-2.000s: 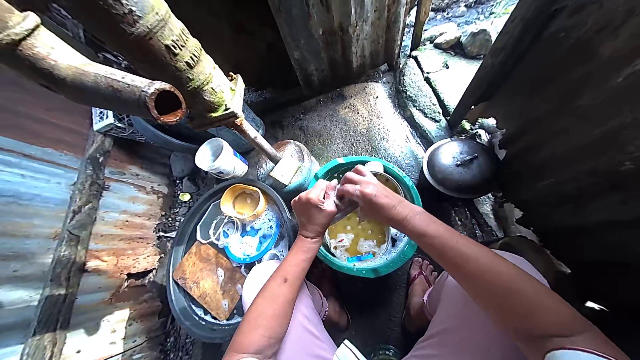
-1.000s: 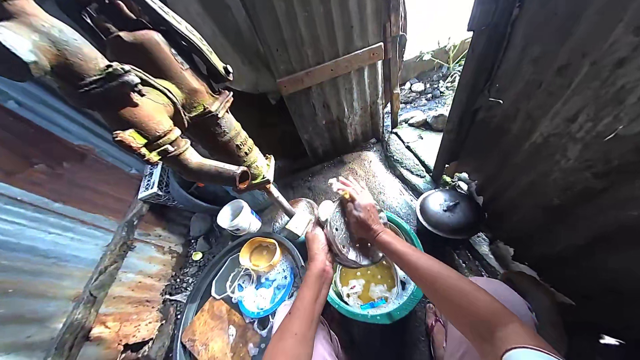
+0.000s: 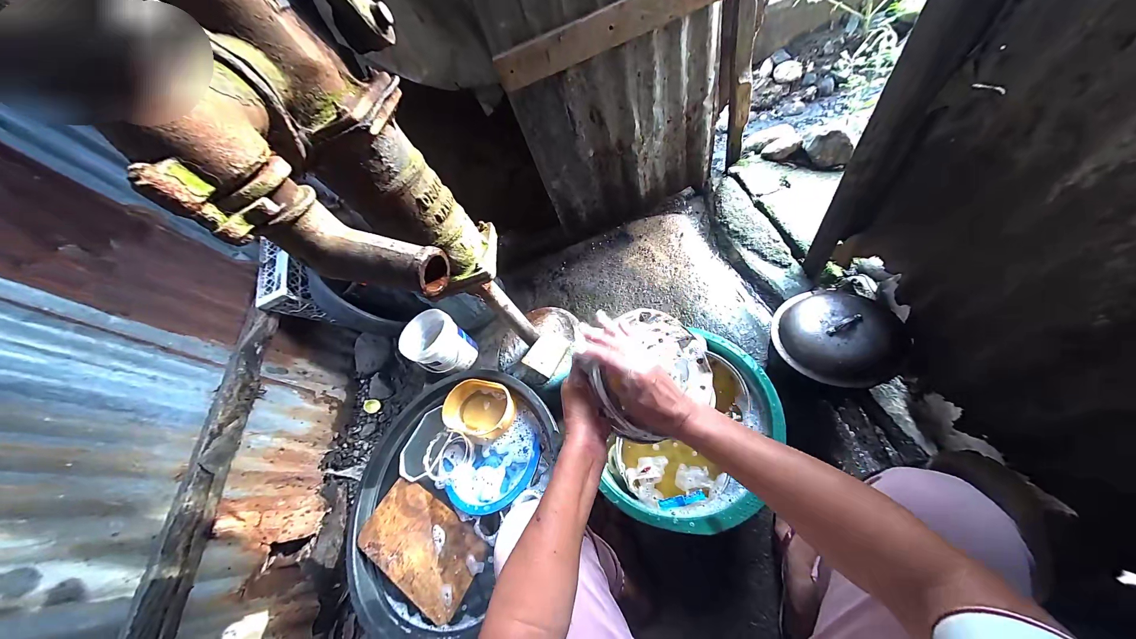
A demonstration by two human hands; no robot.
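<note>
My left hand (image 3: 586, 399) grips the near left edge of a round metal dish (image 3: 661, 346), probably a lid or shallow pan, tilted above the basin. Soapy, my right hand (image 3: 639, 377) lies against the same dish, its fingers spread. Beneath is a green plastic basin (image 3: 710, 519) with a pot of yellowish water (image 3: 639, 457), suds and a small blue item (image 3: 682, 500). To the left, a dark tub (image 3: 359, 532) holds a brown wooden board (image 3: 422, 550), a yellow bowl (image 3: 479, 410) and a blue plastic dish (image 3: 497, 475) with suds.
A rusty hand pump's spout (image 3: 435, 271) juts out above a white plastic bucket (image 3: 437, 342). On the right sits a black lidded pot (image 3: 839, 337). Corrugated metal sheets (image 3: 80, 426) stand at the left, and stones (image 3: 830, 146) lie beyond the opening at the top right.
Two seconds ago both hands were together over the green basin; since then the round dish has come up above it. The right hand has moved down across the dish. The view has tilted and shifted.
</note>
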